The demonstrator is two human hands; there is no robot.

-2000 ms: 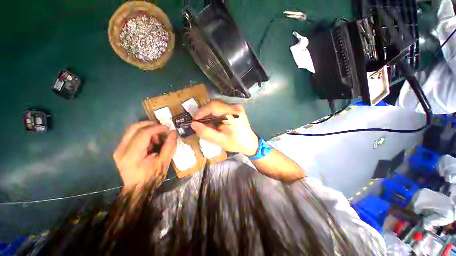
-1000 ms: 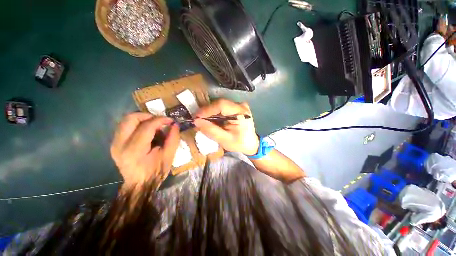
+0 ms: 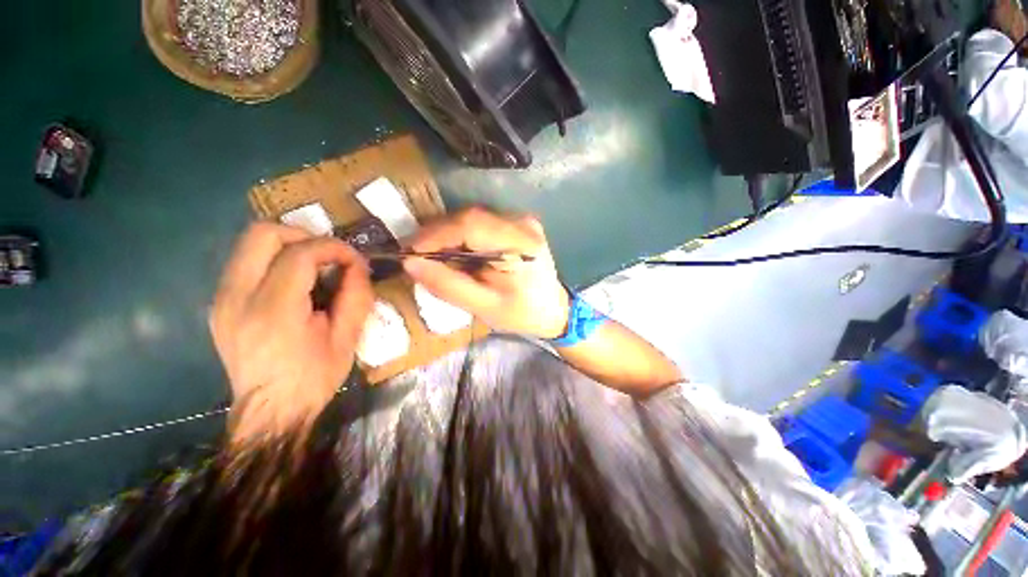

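Note:
A brown work board (image 3: 338, 169) with white pads (image 3: 387, 207) lies in front of me. A small black module (image 3: 366, 238) sits on it between the pads, partly hidden by my fingers. My right hand (image 3: 490, 271), with a blue wrist strap (image 3: 583, 321), holds a thin dark tool (image 3: 471, 257), likely tweezers, its tip at the module. My left hand (image 3: 293, 304) is at the module's left side, thumb and forefinger together near the tool's tip. Whether it pinches a small part cannot be told.
A bowl of tiny silver parts (image 3: 157, 51) and a black flanged frame (image 3: 496, 79) stand behind the board. Two loose modules (image 3: 64, 159) lie at the left. A black station (image 3: 761, 90), white tissue (image 3: 683, 51) and cable (image 3: 812, 250) are at the right. A white sleeve (image 3: 958, 169) shows far right.
The view has shifted, so the board, bowl and loose modules appear further left and higher. Both hands stay at the module, and the right still holds the thin tool.

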